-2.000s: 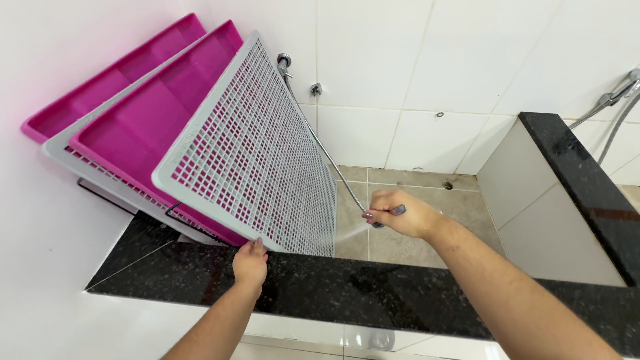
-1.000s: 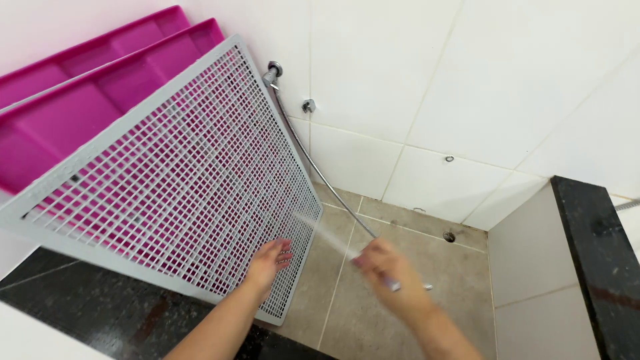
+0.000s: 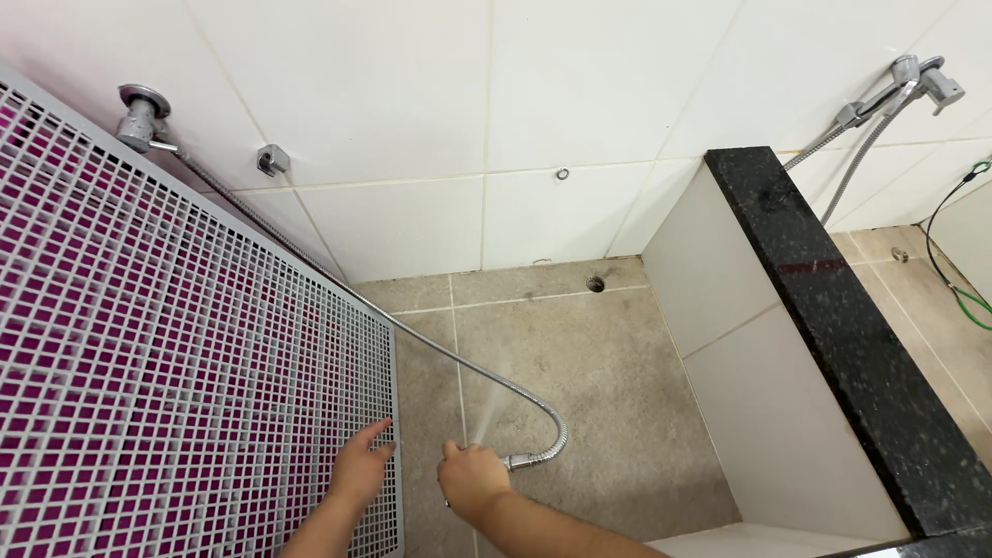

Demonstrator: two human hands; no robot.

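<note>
My right hand [image 3: 474,477] grips a chrome hand sprayer, mostly hidden by the fingers, low over the tiled basin floor. A thin spray of water rises from it toward the back of the basin. From the sprayer, a metal hose [image 3: 457,358] bends round and runs up to a chrome wall valve [image 3: 139,120]. My left hand [image 3: 363,469] has its fingers apart at the right edge of a gray plastic grid panel [image 3: 194,310]; whether it touches the panel cannot be told. Magenta plastic shows through the grid's holes.
A low tiled partition with a black granite top [image 3: 821,310] bounds the basin on the right. On the white tiled wall are a chrome bracket [image 3: 273,160] and a second sprayer [image 3: 880,101]. A drain hole [image 3: 595,284] lies in the floor near the back wall.
The spray pointed at the grid panel a second ago and now falls toward the floor. The left hand was at the panel's lower edge at first. The view has shifted.
</note>
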